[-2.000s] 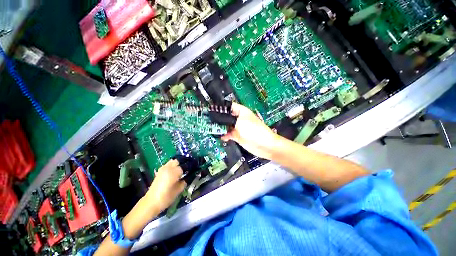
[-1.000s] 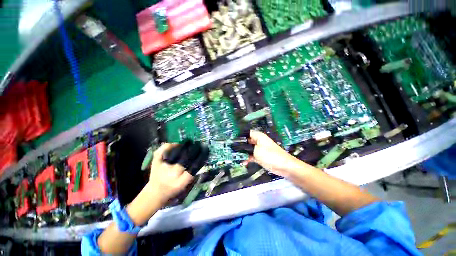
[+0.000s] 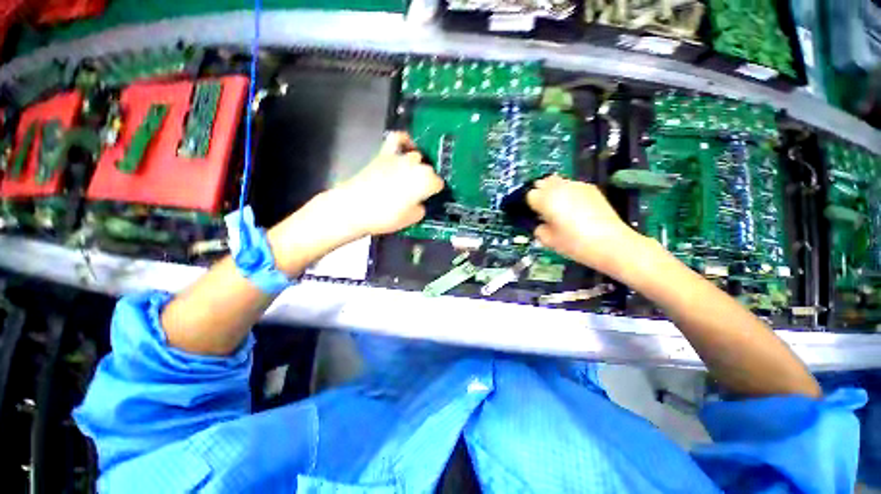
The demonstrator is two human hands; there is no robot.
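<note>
A green main circuit board [image 3: 468, 135] sits in a black carrier in front of me. My left hand [image 3: 401, 183], with a blue wrist strap [image 3: 253, 253], is over the board's left part, its fingers bent down. My right hand [image 3: 570, 217], with black finger cots, is over the board's lower middle, its fingertips pointing down at it. The fingers hide what lies under them, so I cannot tell whether either hand grips a part. Pale-green clamps [image 3: 450, 279] lie at the carrier's near edge.
Red trays [image 3: 172, 183] with narrow green daughter boards [image 3: 201, 119] stand on the left. Another main board [image 3: 715, 183] is on the right. Bins of cream [image 3: 649, 17] and green [image 3: 749, 37] components stand at the back. A silver rail [image 3: 541, 330] runs before me. A blue cord hangs at left.
The view has swung left and down. The daughter board held in my right hand two seconds ago no longer shows there. My hands have moved over the main board, the left to its left side.
</note>
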